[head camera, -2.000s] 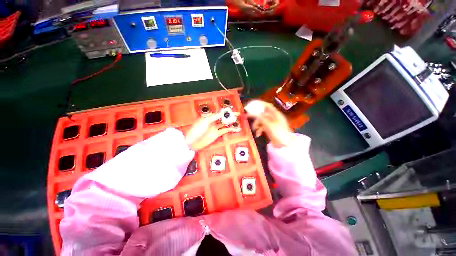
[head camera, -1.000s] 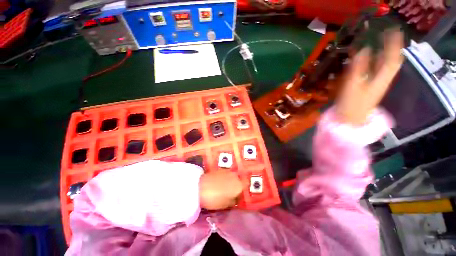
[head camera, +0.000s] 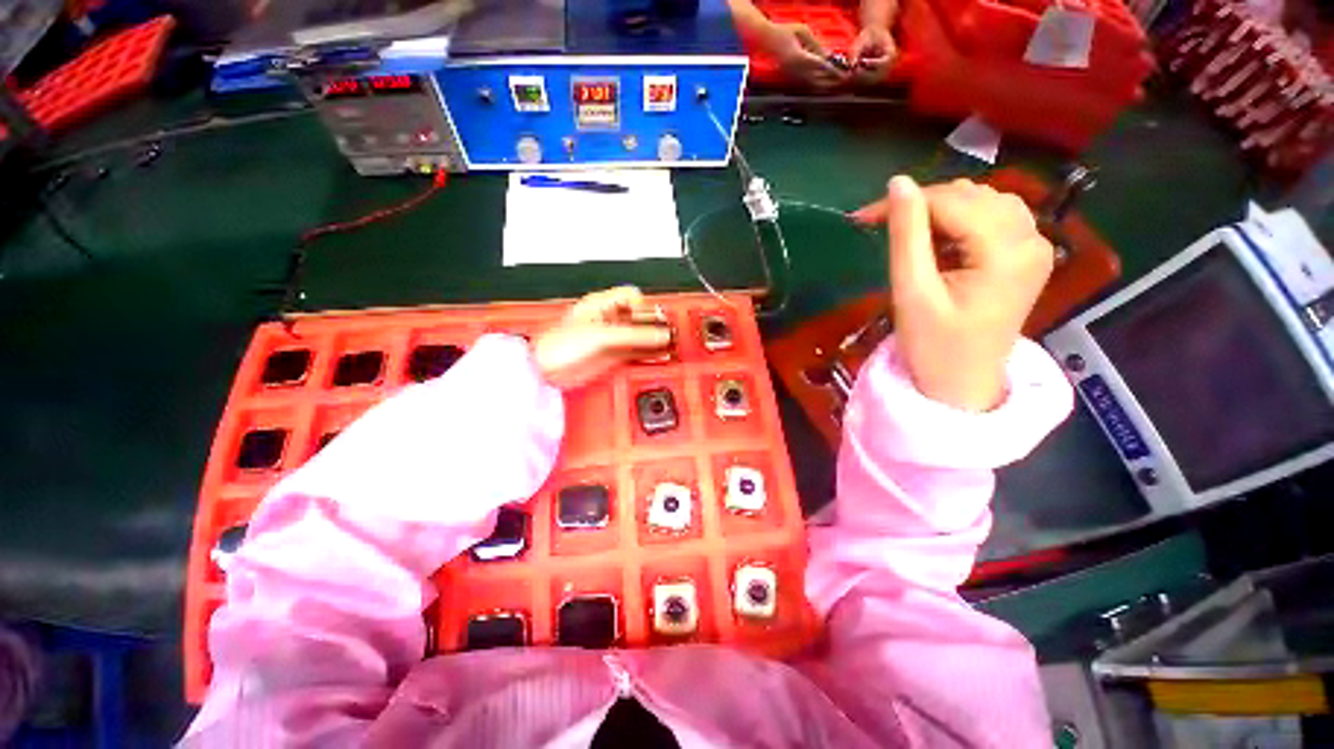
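The red-orange tray (head camera: 615, 439) lies in front of me with units in square pockets. Glossy black-faced units (head camera: 584, 506) fill the left and middle; pale-backed units (head camera: 670, 506) and one dark-backed unit (head camera: 656, 410) sit at the right. My left hand (head camera: 597, 337) is at the tray's top row, its fingertips closed around the edges of a unit (head camera: 663, 334) at its pocket. My right hand (head camera: 966, 278) is a fist above the orange-brown fixture (head camera: 819, 351), around the clamp handle; only a reddish tip shows left of the thumb. The fist and sleeve hide much of the fixture.
A blue controller box (head camera: 593, 125) and grey power supply (head camera: 383, 125) stand at the back. Paper (head camera: 585, 227) with a blue pen and a clear tube (head camera: 702, 242) lie before them. A white-framed display (head camera: 1236, 366) is at right. Another person's hands (head camera: 831, 59) show at the top.
My left hand has moved from the tray's lower part to its top row and onto a unit. My right hand has come down and left into a fist. A lower-right pale unit is now uncovered.
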